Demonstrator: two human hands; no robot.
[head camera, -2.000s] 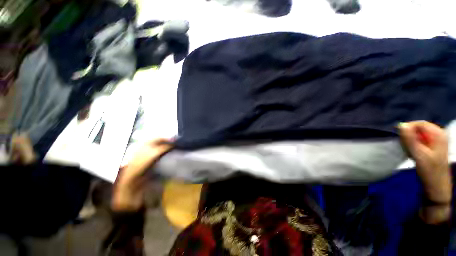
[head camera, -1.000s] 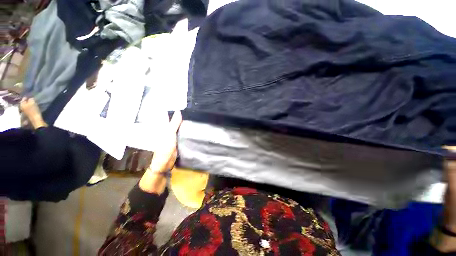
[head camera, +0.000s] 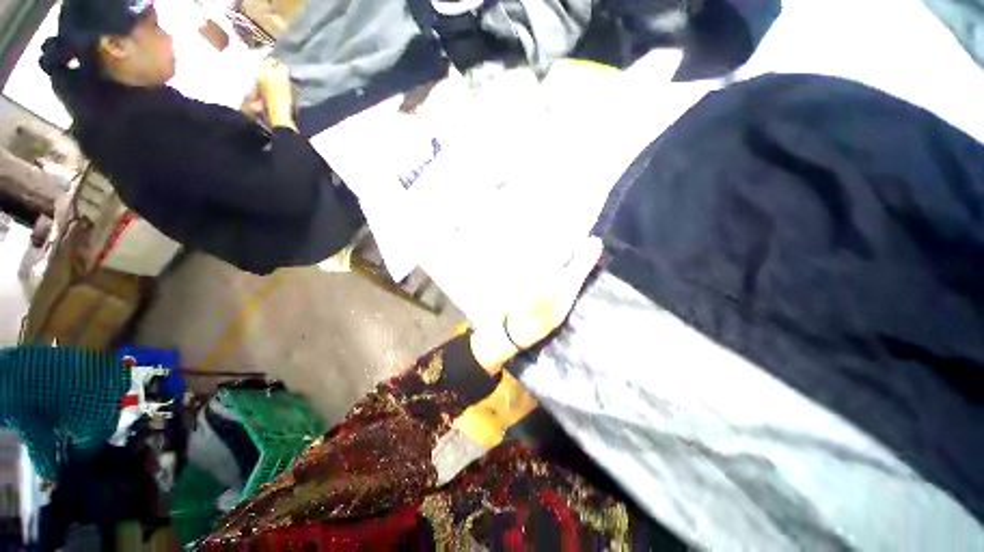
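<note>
A large dark denim garment (head camera: 798, 237) lies over the right part of the white table. Its near edge shows the pale grey wrong side of the fabric (head camera: 734, 421), which hangs towards my body. My left hand (head camera: 556, 297) is at the garment's left corner, with the fingers on the fold where dark cloth meets grey; it looks overexposed, but it holds the edge. My right hand is out of the picture.
White papers (head camera: 432, 183) lie left of the garment. Grey and dark garments (head camera: 361, 54) are heaped at the table's far side. A person in black (head camera: 205, 162) stands at the left, handling grey cloth. A green crate (head camera: 270, 431) stands on the floor at lower left.
The view has swung left, so the garment and my left hand appear further right and the person at left shows more. My right hand has left the picture.
</note>
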